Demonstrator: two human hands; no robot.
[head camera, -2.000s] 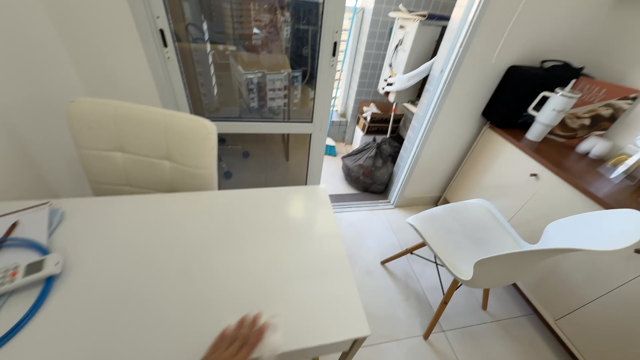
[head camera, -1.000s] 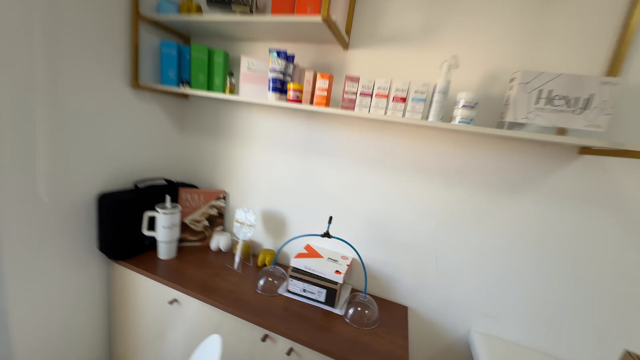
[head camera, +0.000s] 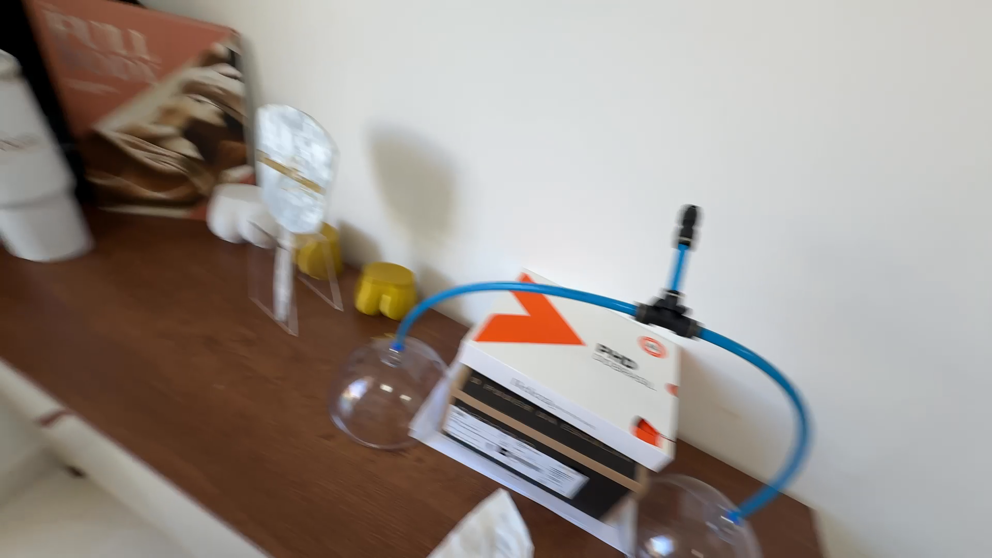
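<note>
Neither of my hands is in the current view. On the brown wooden cabinet top (head camera: 232, 403), two clear plastic domes (head camera: 384, 395) are joined by a blue tube (head camera: 790, 403) with a black T-connector (head camera: 668, 314). The tube arches over a white box with orange marks (head camera: 542, 349), which rests on a black and brown box (head camera: 535, 442). The right dome (head camera: 690, 527) is partly cut off by the lower edge. A white crumpled piece (head camera: 492, 531), perhaps paper or cloth, rises at the bottom edge.
Left of the domes are a yellow small pot (head camera: 386, 291), a hand mirror (head camera: 294, 167) in a clear stand, and a white ornament (head camera: 239, 213). A white tumbler (head camera: 39, 170) and a picture box (head camera: 163, 108) stand at the far left. The wall (head camera: 775, 139) rises behind.
The view has swung from the white table and chair to the cabinet top and come closer. A hand on the table's edge two seconds ago is out of view.
</note>
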